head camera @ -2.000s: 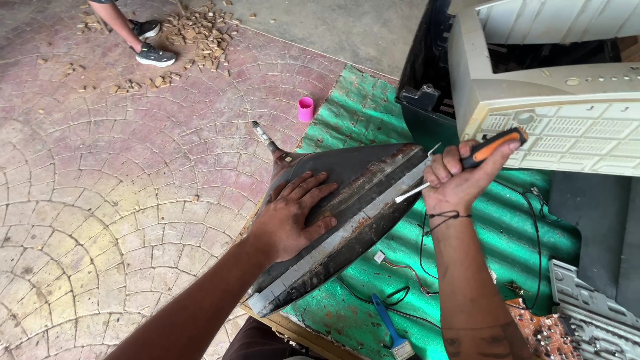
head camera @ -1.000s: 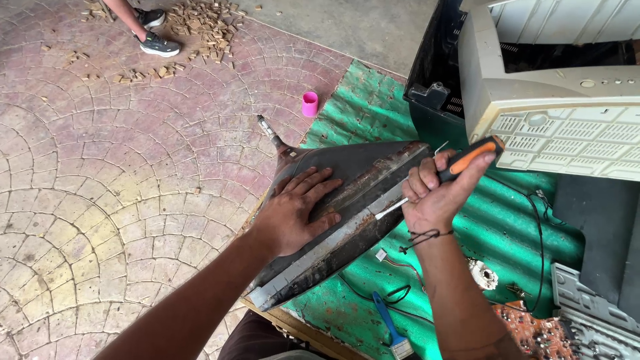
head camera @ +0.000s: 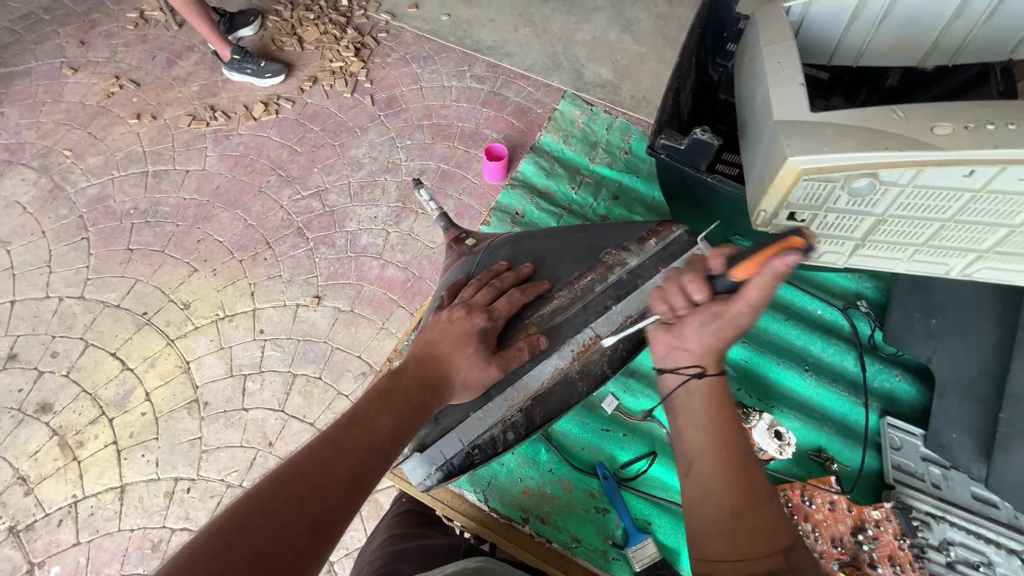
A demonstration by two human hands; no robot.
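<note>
A cathode-ray picture tube (head camera: 560, 248) lies on its side across the corrugated green sheet, its thin neck pointing up and left. A grey metal band (head camera: 520, 384) with rusty patches runs around its rim. My left hand (head camera: 488, 328) rests on the dark funnel, fingers spread. In my right hand (head camera: 704, 304) is a screwdriver (head camera: 760, 260) with a black and orange handle; its flat tip touches or is very close to the metal band near a rusty spot. A metal ear sticks out at the band's upper right corner.
Beige monitor housings (head camera: 896, 160) stand at the upper right beside a black plastic casing (head camera: 692, 148). On the green sheet (head camera: 528, 496) lie cables, a blue-handled brush (head camera: 620, 512), a copper coil part (head camera: 772, 436) and a circuit board (head camera: 848, 528). A pink cup (head camera: 495, 164) sits near the sheet's edge. A person's feet (head camera: 244, 56) are upper left.
The screwdriver tip has moved from near the band's upper part down and left along it. My left hand stays on the funnel.
</note>
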